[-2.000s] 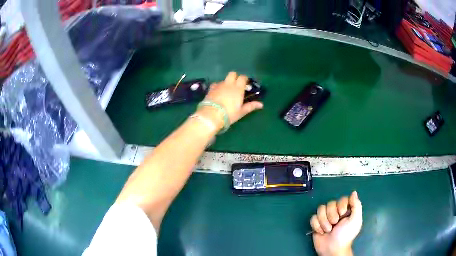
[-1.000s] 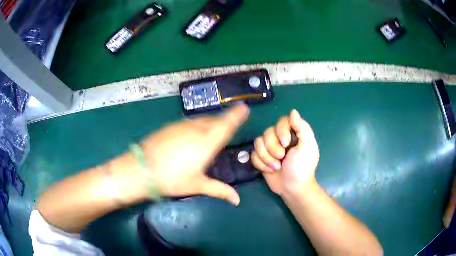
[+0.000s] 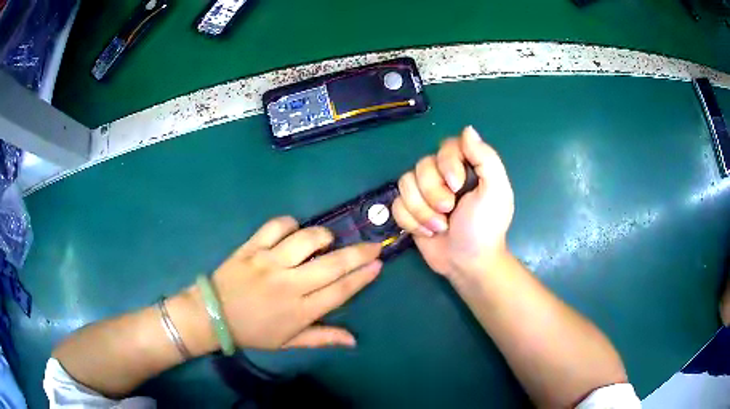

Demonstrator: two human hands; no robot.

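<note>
A black phone housing lies at a slant on the green bench, with a round silver disc, a thin red line and a bit of yellow flex strip showing. My left hand lies over its left end with fingers on the housing, the index fingertip by the yellow strip; it covers most of that end. My right hand is a fist over the housing's right end, closed on a dark-handled tool; the tool's tip is hidden or too small to tell.
Another opened phone lies against the worn whitish rail. Two phones show on the belt at upper left. A grey post stands left. A dark bar lies far right.
My left hand has come down onto the housing and its fingers now rest there. My right fist stays at the disc end. The view has tilted down, so the rail and belt phones sit higher.
</note>
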